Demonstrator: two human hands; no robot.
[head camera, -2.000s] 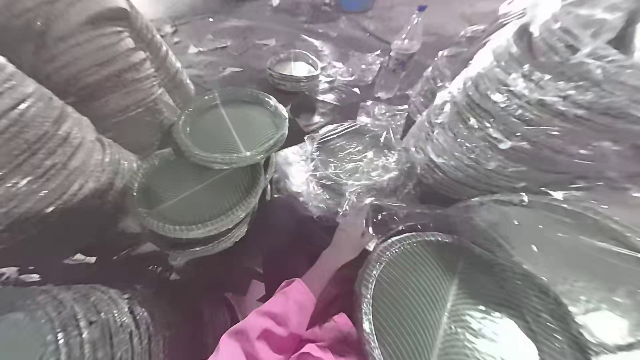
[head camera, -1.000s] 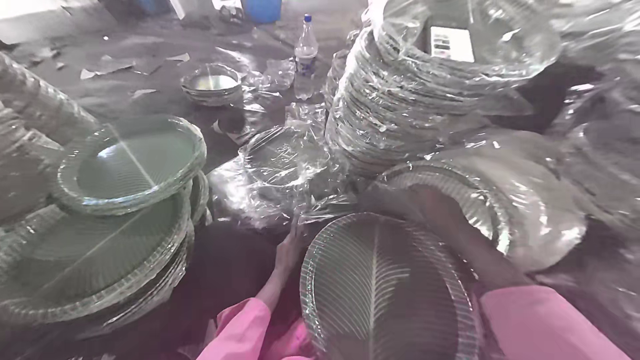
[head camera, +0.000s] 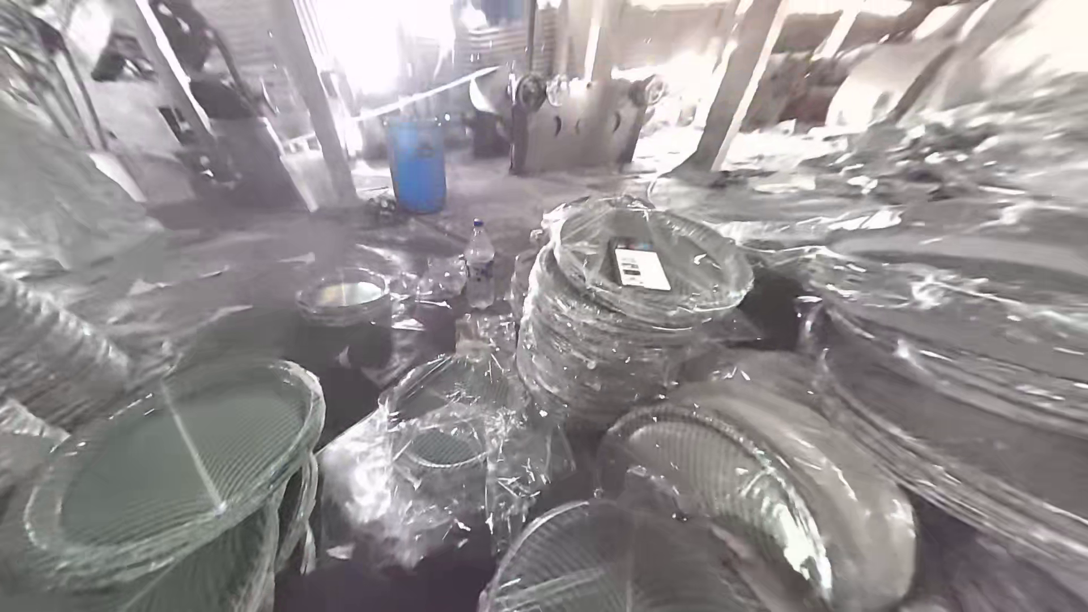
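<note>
A round ribbed plate (head camera: 612, 561) in clear wrap lies at the bottom edge, partly cut off. Along its right side is a blurred brownish shape, probably my right hand (head camera: 752, 565); its fingers and any hold cannot be made out. My left hand is out of view. Clear plastic wrap (head camera: 442, 476) lies crumpled around a smaller round piece in front. At the left, a large green ribbed plate (head camera: 187, 459) tops a pile. Another ribbed plate (head camera: 722, 467) stands tilted beside a pale curved plastic-covered piece (head camera: 850, 484) at the right.
A tall stack of wrapped plates (head camera: 595, 357) bears a printed card (head camera: 642, 268). Behind the crumpled wrap stand a plastic bottle (head camera: 480, 272) and a small stack of round plates (head camera: 344, 297). Large wrapped stacks (head camera: 977, 382) fill the right side. A blue barrel (head camera: 416, 166) stands farther back.
The view has tilted up strongly, bringing the background in. My left hand, beside the front plate a second ago, is out of view. The front plate shows lower in the picture.
</note>
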